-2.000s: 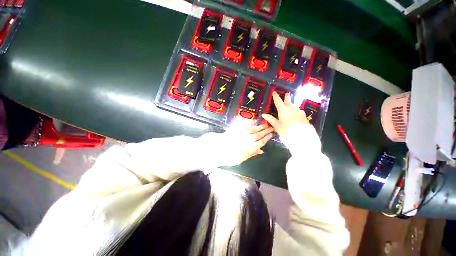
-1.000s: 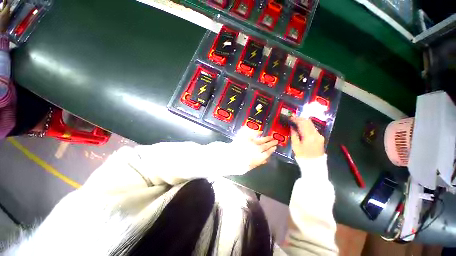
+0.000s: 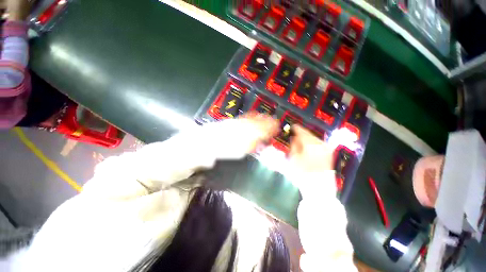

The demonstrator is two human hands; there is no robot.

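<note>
A clear tray holds red handsets in two rows, backs up, with black batteries marked by yellow bolts. My left hand, blurred, lies over the second near-row handset, its fingers towards the third. My right hand, also blurred, covers the fourth near-row handset, with its fingertips at the right side of the third handset's battery. I cannot tell whether either hand grips anything. The fifth near-row handset shows right of my right hand.
Another tray of red handsets lies beyond. At right are a red pen, a dark phone, a loose black piece, a pink fan and a white box. Another person's sleeve and a red stool are at left.
The view has shifted, showing more of the far tray. My left hand has moved left over the second handset. My right hand has moved left from the fourth handset towards the third.
</note>
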